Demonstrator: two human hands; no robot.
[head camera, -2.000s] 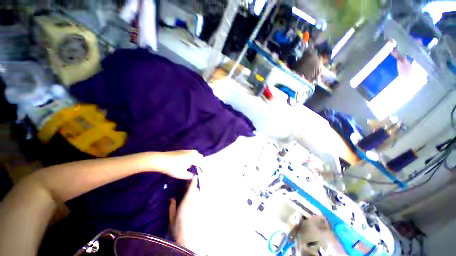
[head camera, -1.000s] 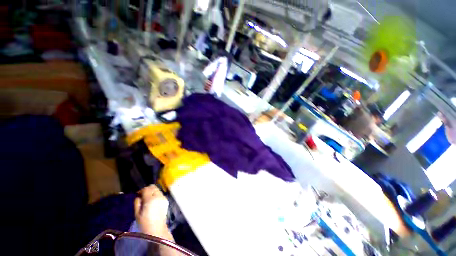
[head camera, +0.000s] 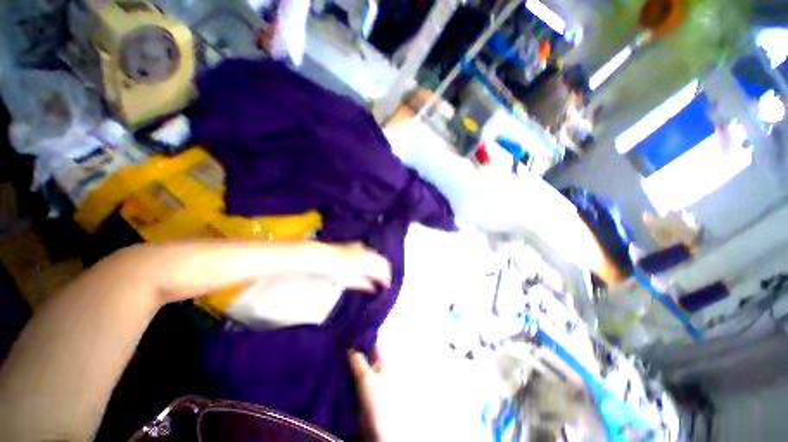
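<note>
Dark purple fabric (head camera: 302, 147) is heaped on the white table and runs down towards my lap. My left hand (head camera: 367, 266) reaches in from the left with bent fingers on a gathered part of the fabric. My right hand (head camera: 366, 388) is low in the middle, partly washed out by glare, with its fingertips at the fabric's edge; its grip is unclear. A white and blue sewing machine (head camera: 570, 367) lies to the right of both hands, blurred.
A yellow taped parcel (head camera: 173, 203) lies left of the fabric. A cream machine head (head camera: 142, 65) stands at upper left. Two dark purple cones (head camera: 665, 259) are at right. The white table (head camera: 432, 293) is overexposed. Glasses cross the bottom edge.
The view has swung back from the left. My left hand has moved from beside the table's edge onto the purple fabric. The fabric now stretches from the heap down past both hands.
</note>
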